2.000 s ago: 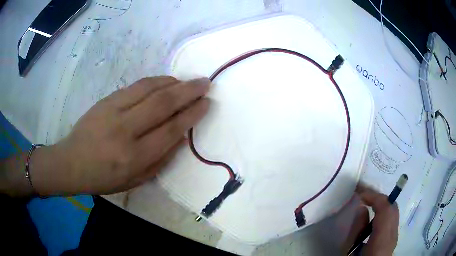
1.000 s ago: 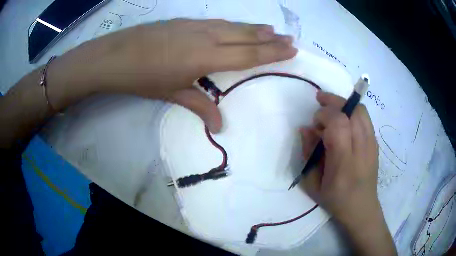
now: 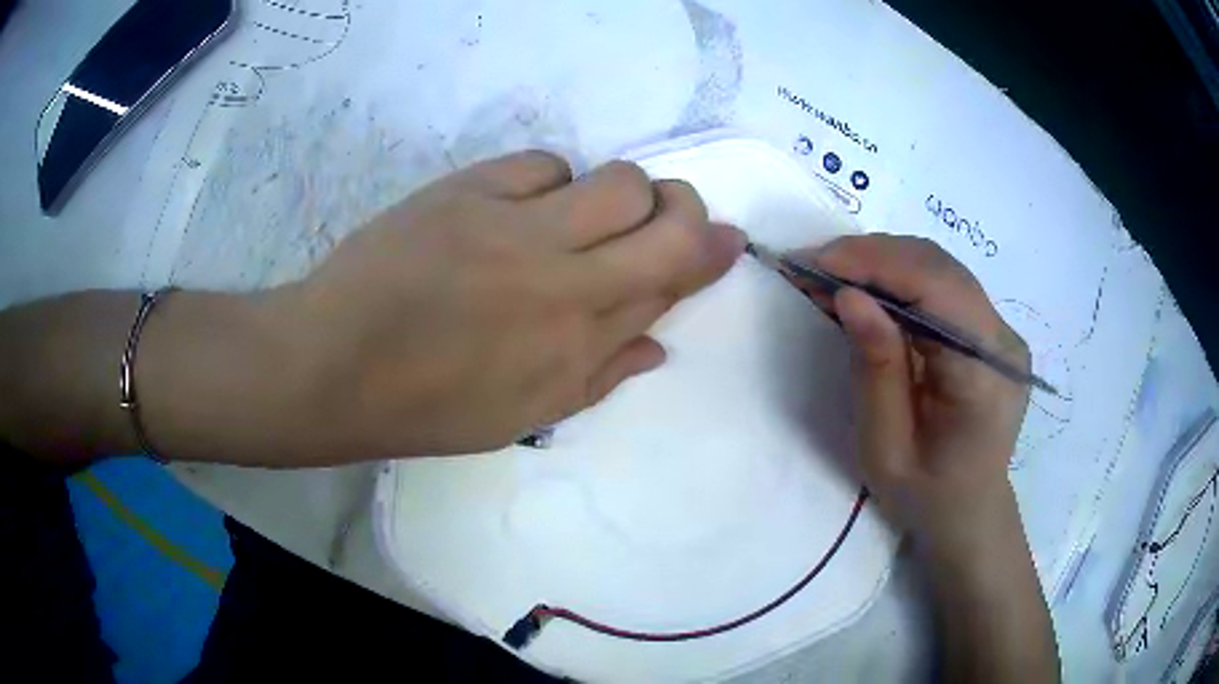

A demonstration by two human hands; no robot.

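The white hexagonal panel (image 3: 642, 521) lies flat on the bench. My left hand (image 3: 495, 307) is over its upper left part, fingertips bent down near the tweezers' tip; whether it grips the harness is hidden. My right hand (image 3: 936, 361) holds the black tweezers (image 3: 909, 318) like a pen, tip pointing up-left at my left fingertips. The red-black wire harness (image 3: 749, 629) curves along the lower right of the panel to a small black connector (image 3: 527, 628) at the lower edge. The rest of the harness is mostly hidden by my hands.
A dark smartphone (image 3: 127, 87) lies at the upper left of the printed white bench top (image 3: 348, 160). Another white panel with wires (image 3: 1163, 548) is at the right edge. A blue floor with a yellow line (image 3: 161, 548) shows at lower left.
The panel has turned clockwise, its lower connector moving left. My left hand has come down with bent fingers. My right hand now points the tweezers up-left at the left fingertips.
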